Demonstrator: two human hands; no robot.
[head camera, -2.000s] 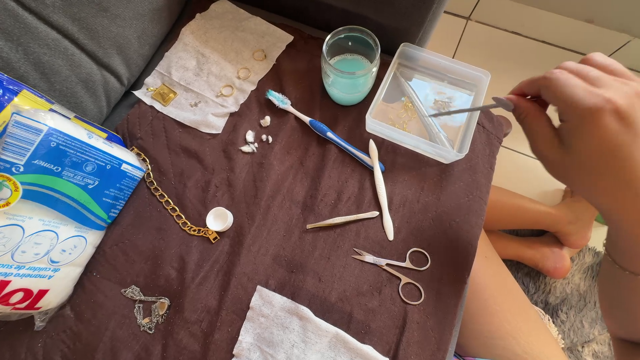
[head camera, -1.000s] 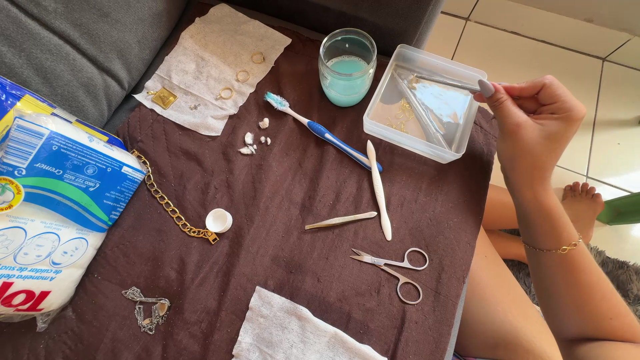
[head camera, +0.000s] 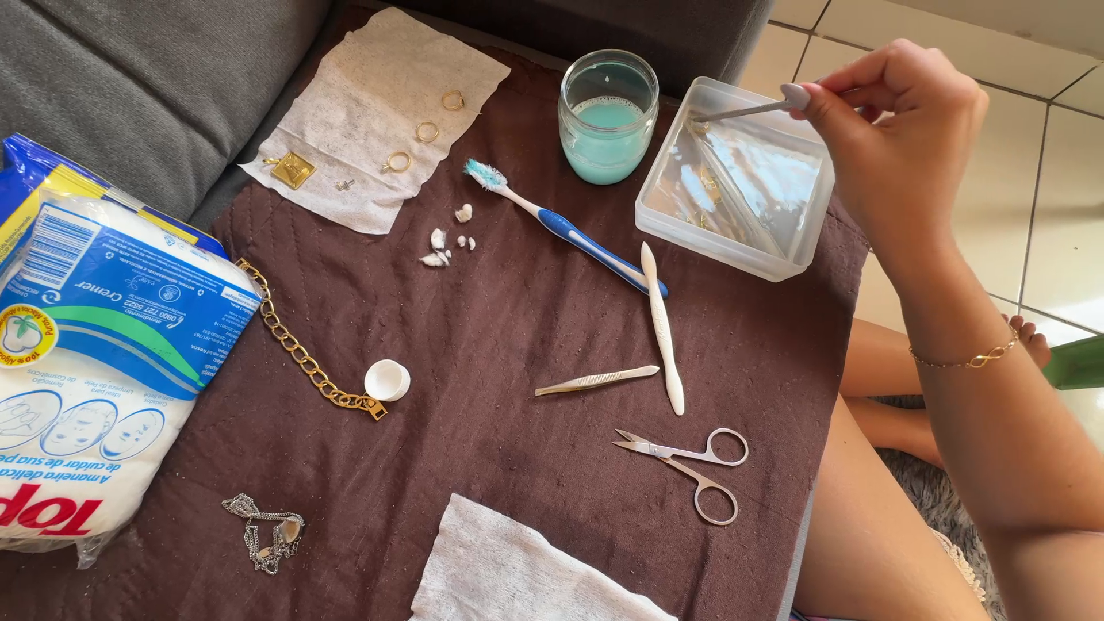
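My right hand (head camera: 906, 129) pinches a slim metal tool (head camera: 746, 110) between thumb and fingers, above the right rim of a clear plastic box (head camera: 733, 254). The tool's tip reaches into the box's upper left corner, beside a small gold-coloured piece. Small plastic bags (head camera: 759, 177) and fine gold-coloured items lie inside the box. My left hand is out of view. Just left of the box stands a glass of turquoise liquid (head camera: 606, 142). A blue and white toothbrush (head camera: 573, 235) lies below it, touching a white plastic stick (head camera: 661, 332). Tweezers (head camera: 595, 381) and small scissors (head camera: 690, 457) rest nearby.
Gold-coloured rings (head camera: 427, 131) and a square pendant (head camera: 293, 170) lie on a white wipe (head camera: 371, 86). A gold-coloured chain bracelet (head camera: 297, 349), white cap (head camera: 386, 380), silver-coloured chain (head camera: 263, 535), cotton bits (head camera: 438, 240), cotton package (head camera: 112, 362) and second wipe (head camera: 509, 569) share the brown cloth.
My right hand has moved left since two seconds ago and upward since one second ago. The tool's tip now reaches the box's upper left corner.
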